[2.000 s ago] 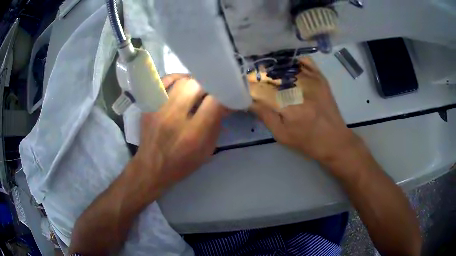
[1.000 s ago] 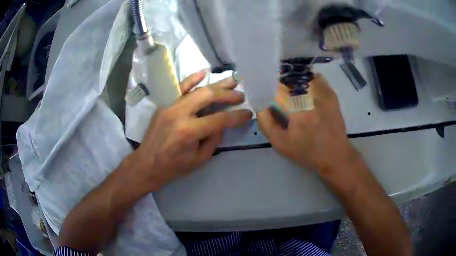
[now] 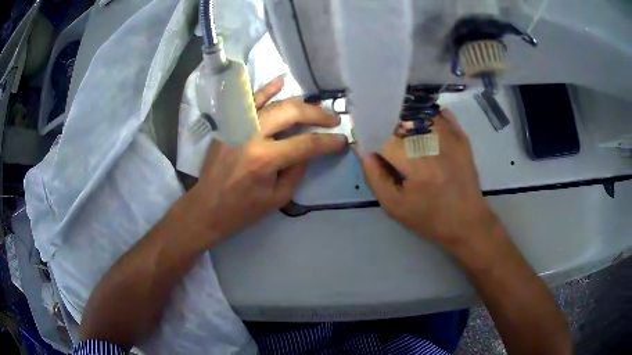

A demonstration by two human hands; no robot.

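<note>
A white garment piece (image 3: 104, 201) lies left of the machine and hangs over the table's front left. Part of the white cloth reaches under the fingers of my left hand (image 3: 256, 159), which lies on it with fingers spread towards the needle area. My right hand (image 3: 429, 173) is at the right of the needle area, its fingers partly hidden behind the white machine head (image 3: 371, 69) and the tension assembly (image 3: 421, 111). Whether it pinches cloth cannot be told. The needle itself is hidden.
The white lamp (image 3: 223, 100) on its gooseneck stands beside my left hand. A black phone (image 3: 549, 121) and a small grey metal bar (image 3: 492, 109) lie on the bed at the right. An upper ribbed knob (image 3: 483, 57) sticks out from the head. A pale bin (image 3: 62, 83) is at the far left.
The view has shifted, so the machine head and lamp appear further right. My left hand's fingers have spread from a closer, bunched pose. My right hand stays beside the needle area.
</note>
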